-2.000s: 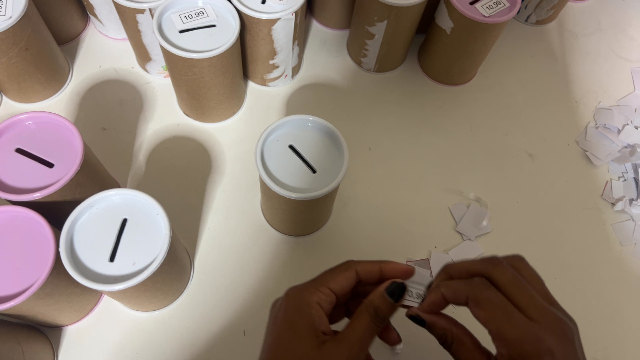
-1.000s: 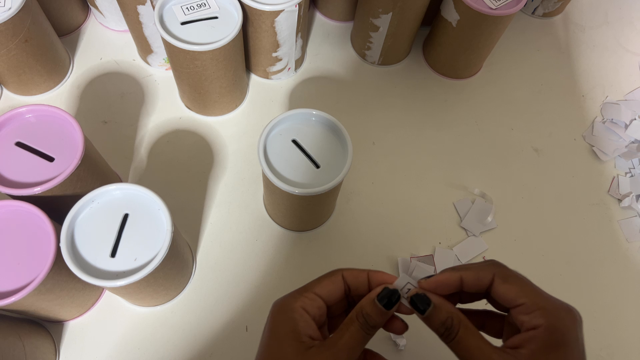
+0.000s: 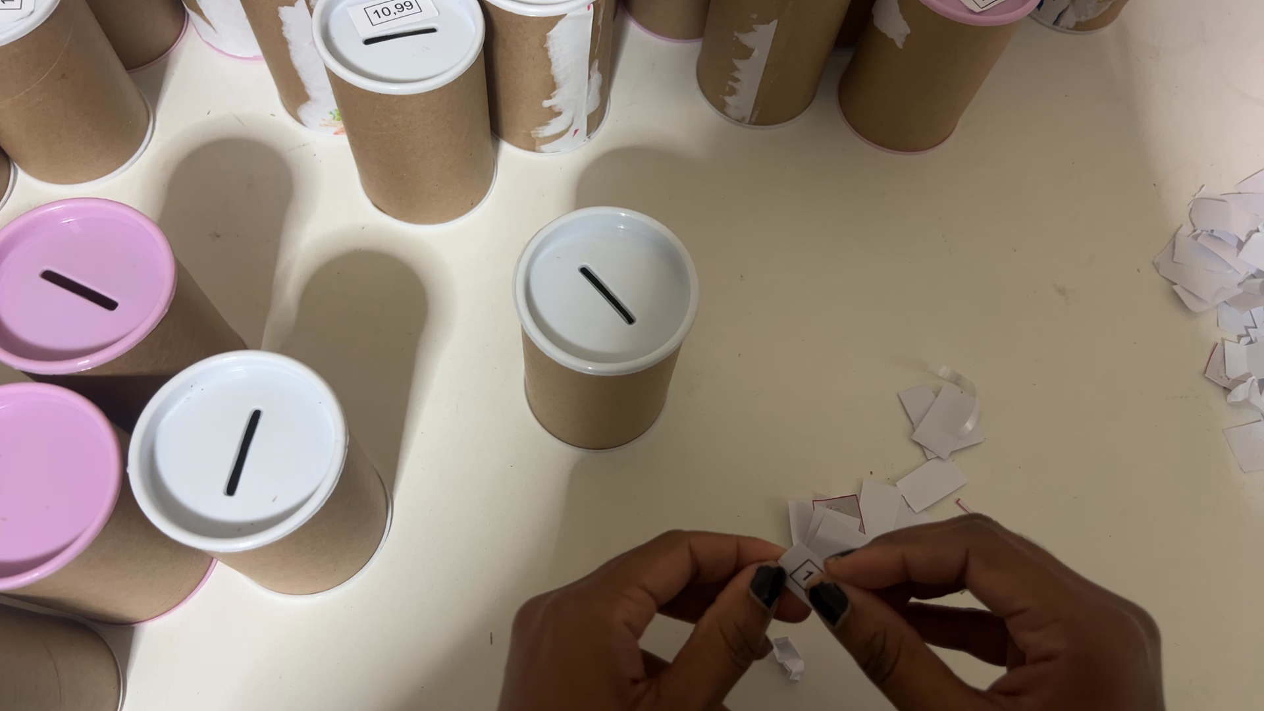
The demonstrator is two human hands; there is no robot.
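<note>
At the bottom right of the head view, my left hand (image 3: 657,622) and my right hand (image 3: 987,612) pinch a small white paper price label (image 3: 802,575) between thumbs and forefingers. Print shows on it, partly covered by the right thumb. Paper scraps (image 3: 882,506) lie just beyond the fingertips, and a crumpled bit (image 3: 787,657) lies between the hands. A cardboard money tin with a white slotted lid (image 3: 607,395) stands upright at the centre, touched by neither hand; its lid bears no label.
Slotted tins with a pink lid (image 3: 84,336) and a white lid (image 3: 237,518) stand at left. Along the back are more cardboard tins, one with a price label on its white lid (image 3: 395,69), another with torn white paper on its side (image 3: 755,74). A scrap pile (image 3: 1220,252) lies far right.
Both hands still hold the label; their fingertips have shifted on it and the label is turned differently than two seconds ago. The tins stand where they were.
</note>
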